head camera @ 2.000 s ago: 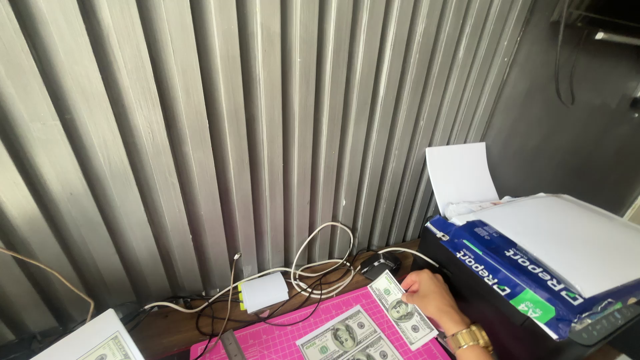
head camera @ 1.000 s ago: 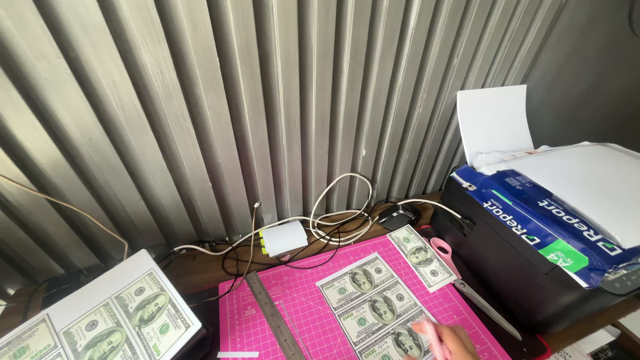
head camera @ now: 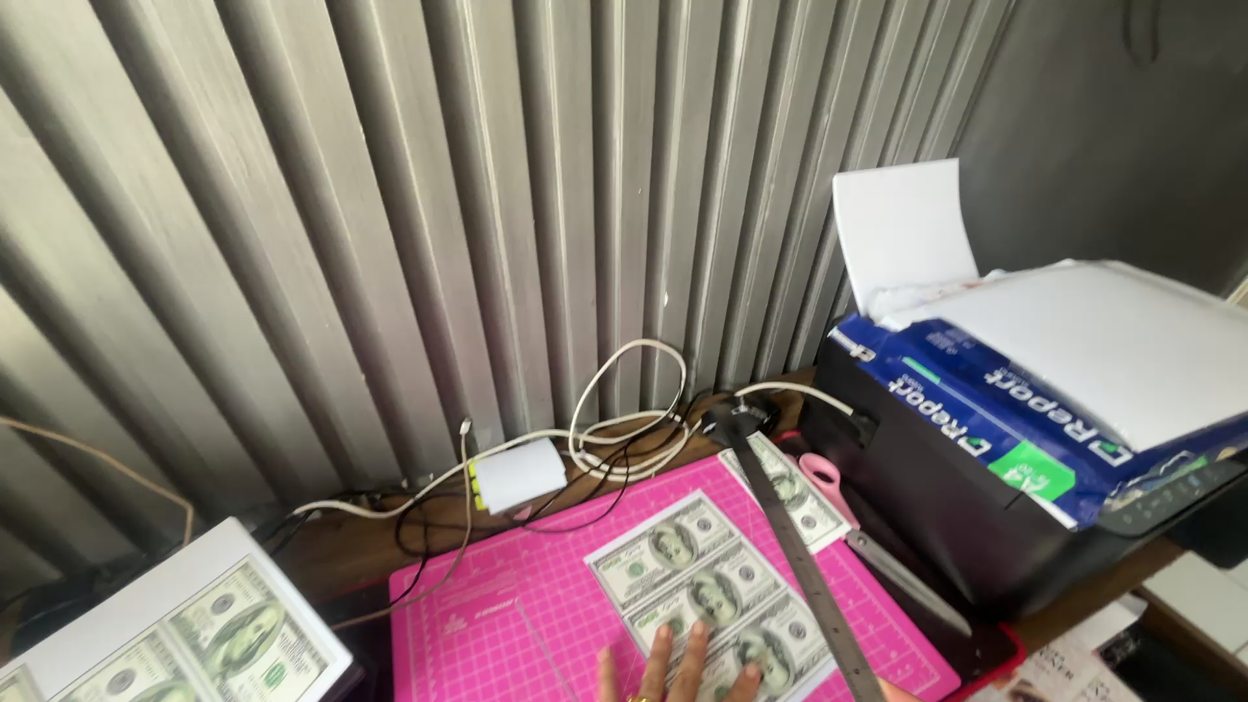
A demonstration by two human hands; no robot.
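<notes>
My left hand (head camera: 678, 668) lies with its fingers spread on a printed paper sheet of banknote images (head camera: 717, 595). That sheet rests on a pink gridded cutting mat (head camera: 546, 604). At the bottom edge only a little of my right hand (head camera: 895, 690) shows, at the lower end of a metal ruler (head camera: 804, 575); most of that hand is out of view. The ruler slants along the sheet's right side and crosses over a separate cut banknote print (head camera: 824, 517). Pink-handled scissors (head camera: 829, 487) lie right of that print, blades towards the lower right.
A black printer (head camera: 936, 507) stands at right with a blue Report paper pack (head camera: 975, 419) on it. White and black cables and a small white box (head camera: 522, 475) lie along the corrugated metal wall (head camera: 487, 244). More printed banknote sheets (head camera: 244, 624) are at lower left.
The metal ruler has moved from the mat's left part to the right side of the printed sheet. My left hand has come into view on the sheet. The scissors remain at the mat's right.
</notes>
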